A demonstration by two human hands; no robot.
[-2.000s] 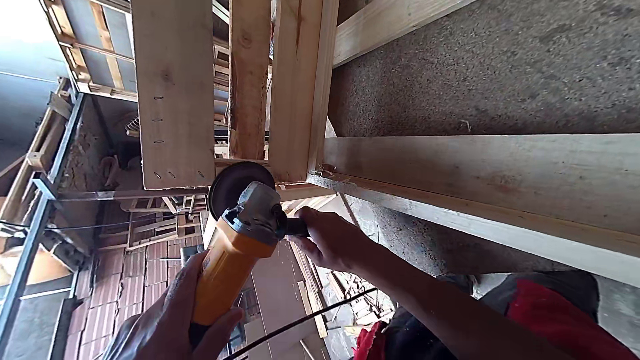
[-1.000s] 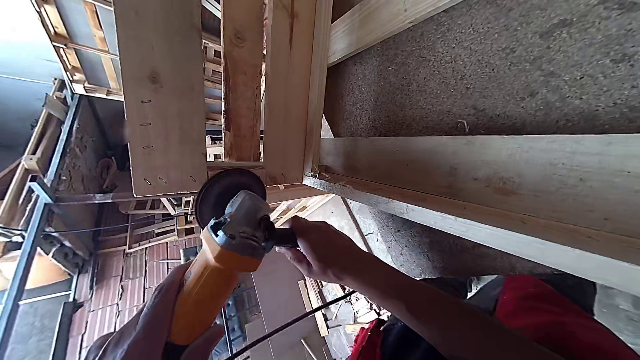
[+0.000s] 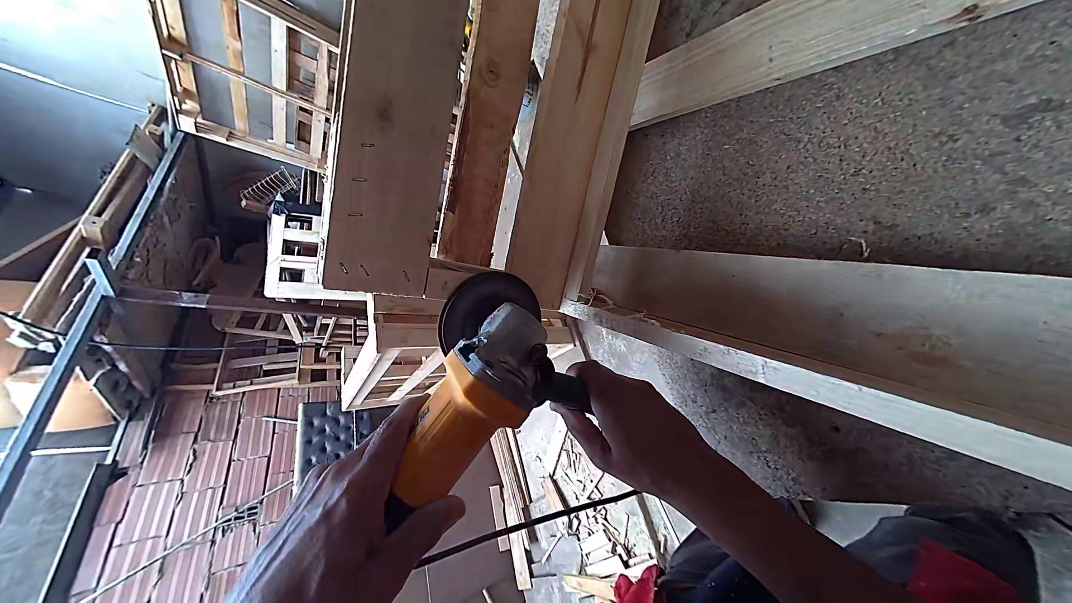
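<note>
My left hand (image 3: 352, 511) is wrapped round the yellow body of an angle grinder (image 3: 456, 427), its thumb along the near side. The fingers of my right hand (image 3: 624, 427) close on the black side handle (image 3: 568, 392). The grinder's dark round disc (image 3: 490, 311) overlaps the lower ends of the wooden boards; whether it touches them I cannot tell. A wide board (image 3: 394, 151) with several staples lies to its upper left, with a narrower, knotted board (image 3: 490, 126) beside it. Another plank (image 3: 557, 167) runs up to the right of these.
A long timber rail (image 3: 821, 335) crosses the right side above rough concrete. A black cord (image 3: 536, 523) passes below the grinder. Wood scraps (image 3: 595, 511) litter the floor. Slatted frames (image 3: 276, 352), a metal post (image 3: 67, 335) and stacked hollow bricks (image 3: 180, 477) stand at the left.
The view has shifted somewhat, bringing more of the slatted frames and a tufted dark panel into sight. Both hands keep their hold on the grinder, whose disc stays by the board ends.
</note>
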